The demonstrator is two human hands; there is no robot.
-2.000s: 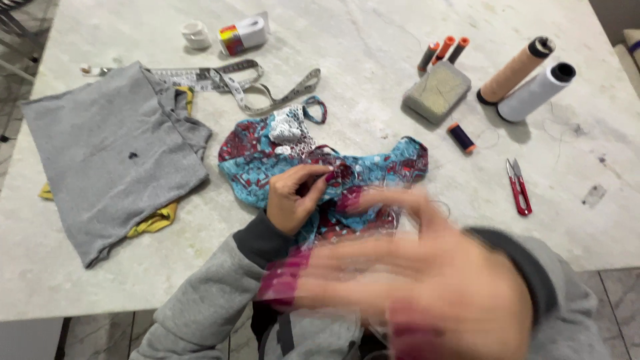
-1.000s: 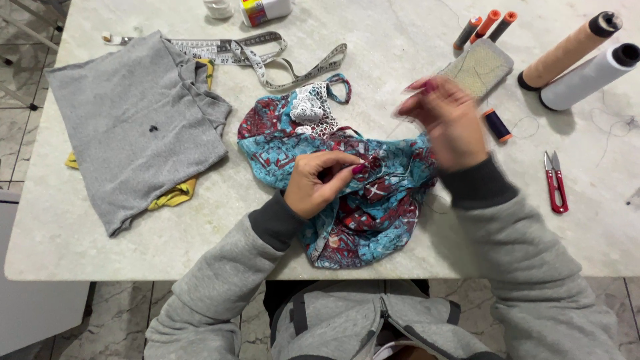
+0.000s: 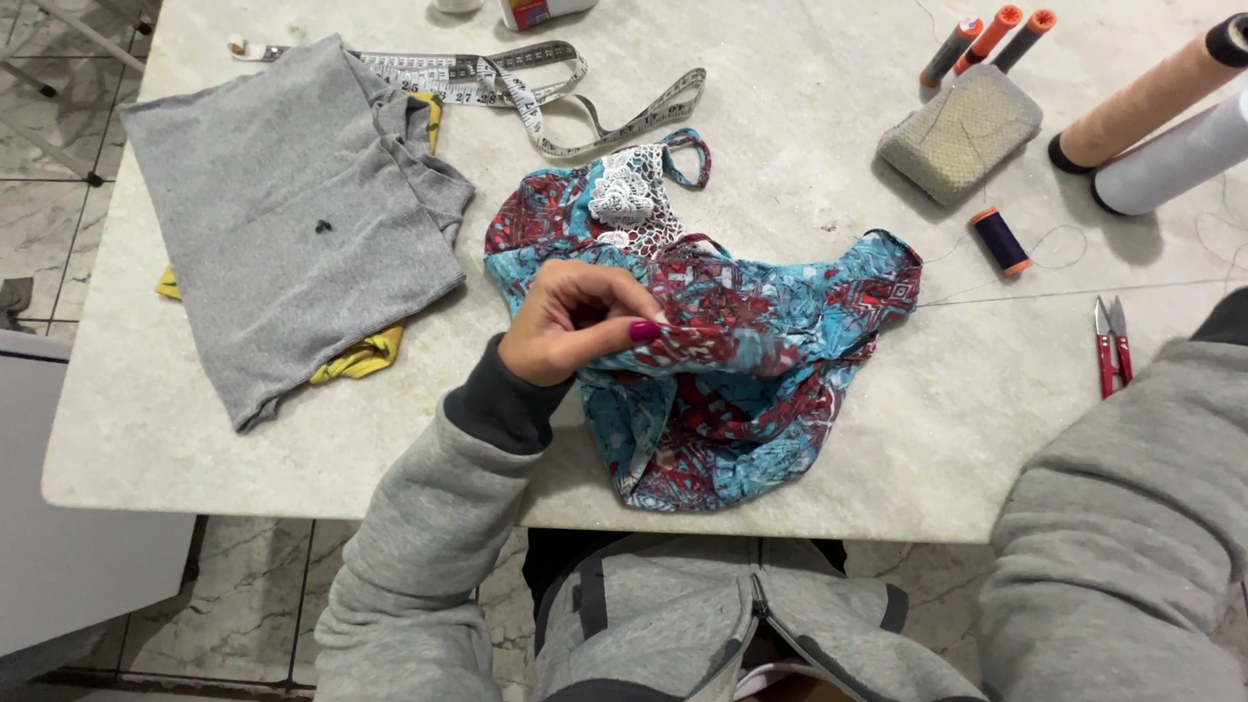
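My left hand (image 3: 585,322) pinches the edge of a blue and red patterned garment (image 3: 751,429) with white lace trim (image 3: 629,200) between thumb and forefinger. The garment lies bunched near the front edge of the table. My right hand is out of the picture; only the grey sleeve (image 3: 1141,487) of that arm shows at the right edge. A thin dark thread (image 3: 1053,292) runs nearly straight from the garment's right end to the right edge of the view. Red-handled thread snips (image 3: 1111,346) lie below the thread. Whether a needle is present cannot be seen.
Folded grey cloth (image 3: 302,214) with yellow cloth (image 3: 361,356) beneath lies left. A tape measure (image 3: 546,97) curls behind the garment. A dark thread spool (image 3: 1000,242), a pincushion (image 3: 960,132), several orange-capped tubes (image 3: 990,39) and two large thread cones (image 3: 1146,93) (image 3: 1175,151) stand or lie right.
My right hand has moved from above the garment out past the right edge, and the thread now stretches that way. My left hand stays on the garment.
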